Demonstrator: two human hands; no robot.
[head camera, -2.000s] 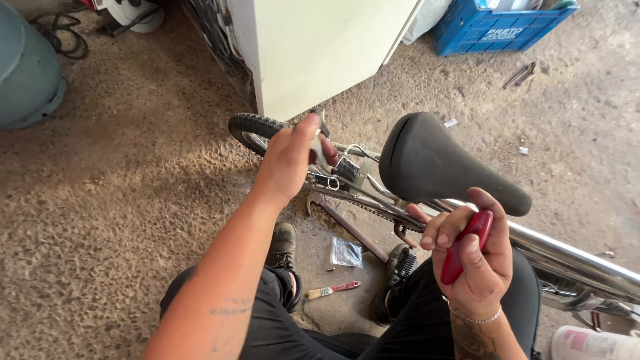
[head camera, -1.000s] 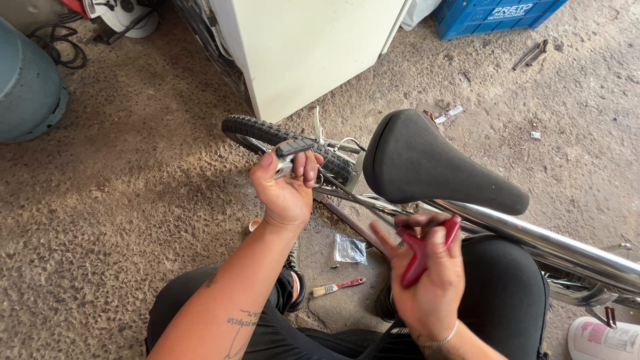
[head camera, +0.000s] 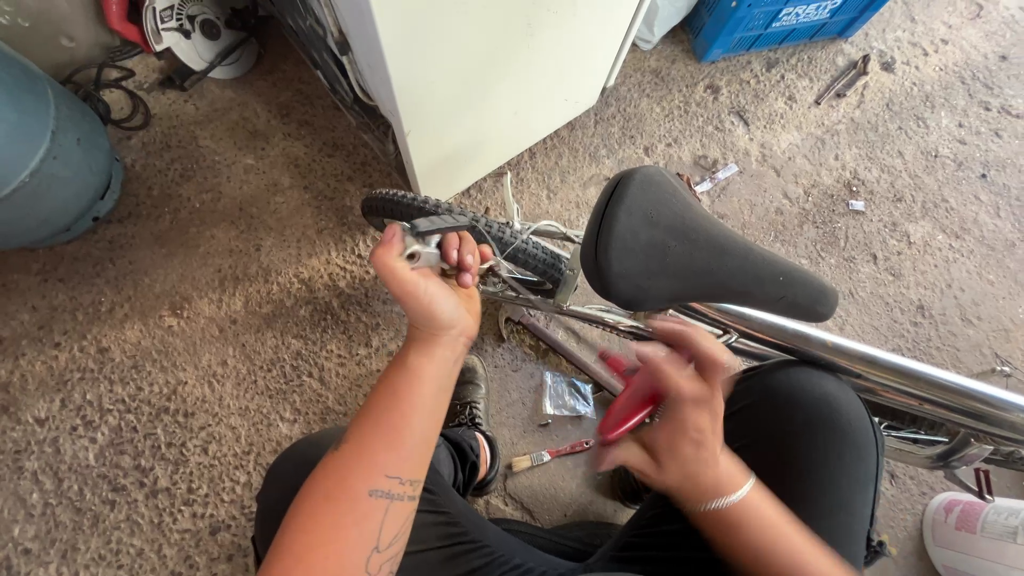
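My left hand (head camera: 436, 284) is closed around a metal bicycle brake arm with a dark brake pad (head camera: 440, 225), held above the rear tyre (head camera: 512, 244). In my right hand (head camera: 680, 400) is a red-handled tool (head camera: 632, 408); motion blur hides its exact kind. The hand is beside the black saddle (head camera: 688, 244), on the near side of the chrome bicycle frame (head camera: 872, 364). A thin cable (head camera: 524, 232) loops near the tyre. Below the frame, a hammer (head camera: 560, 344), a small plastic bag (head camera: 568, 394) and a paintbrush (head camera: 552, 454) lie on the floor.
A white appliance (head camera: 496, 80) stands just beyond the wheel. At the left are a grey-blue gas cylinder (head camera: 52, 152) and a circular saw (head camera: 200, 32). A blue crate (head camera: 784, 28) is at the back right; a white tub (head camera: 972, 532) sits at the lower right. My knees flank the work spot.
The left hand has turned, bringing the brake arm and pad into clear sight. The right hand has shifted the red-handled tool, which is now blurred and pointing another way.
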